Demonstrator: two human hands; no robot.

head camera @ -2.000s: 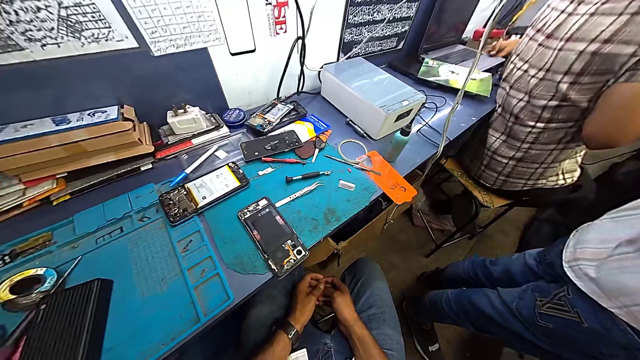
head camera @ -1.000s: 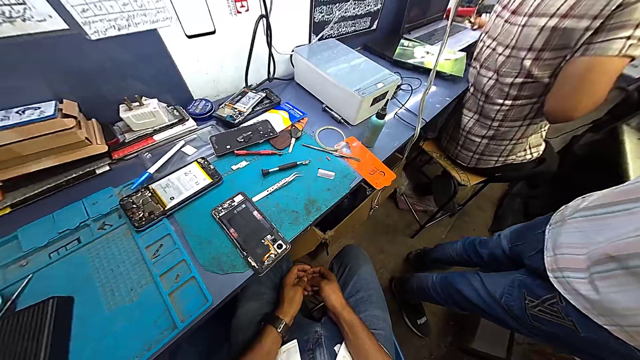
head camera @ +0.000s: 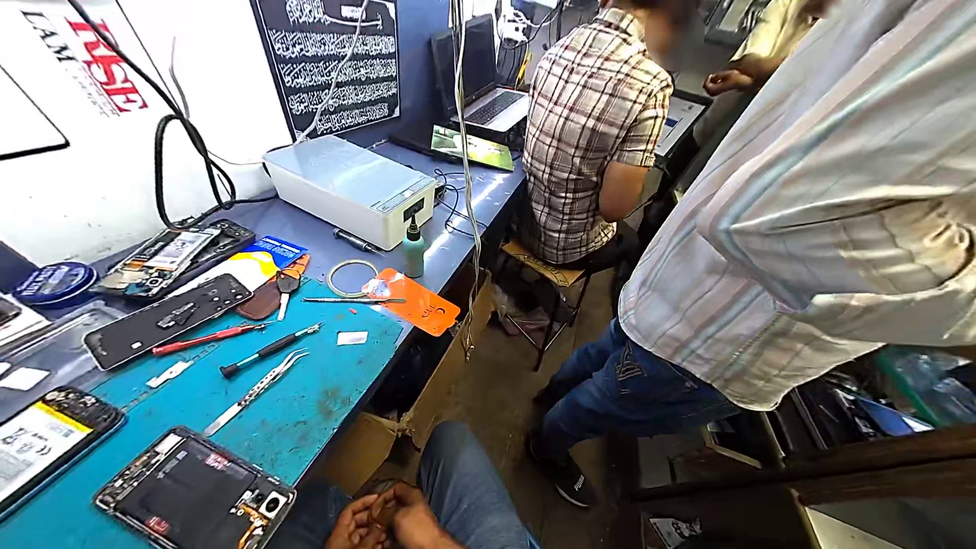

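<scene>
My left hand [head camera: 358, 521] and my right hand [head camera: 412, 515] rest together over my lap, fingers touching each other; whether something small lies between them cannot be told. Nearest to them, at the edge of the teal mat [head camera: 305, 404], lies an opened phone frame [head camera: 194, 492]. Metal tweezers [head camera: 255, 393], a black-handled screwdriver [head camera: 268, 351] and a red-handled tool [head camera: 210, 338] lie behind it. A phone with an exposed battery [head camera: 46, 446] is at the left edge. A black phone back cover [head camera: 168, 319] lies further back.
A white box-shaped device [head camera: 351, 187] stands on the desk beside a green bottle [head camera: 413, 248] and an orange card [head camera: 419, 303]. Cables [head camera: 467, 152] hang at the desk's edge. One person in a checked shirt [head camera: 591, 122] sits beyond; another in a striped shirt [head camera: 808, 229] stands at right.
The view has swung to the right and shows more of the standing person. My hands stay together over my lap. The phone parts and tools lie as before.
</scene>
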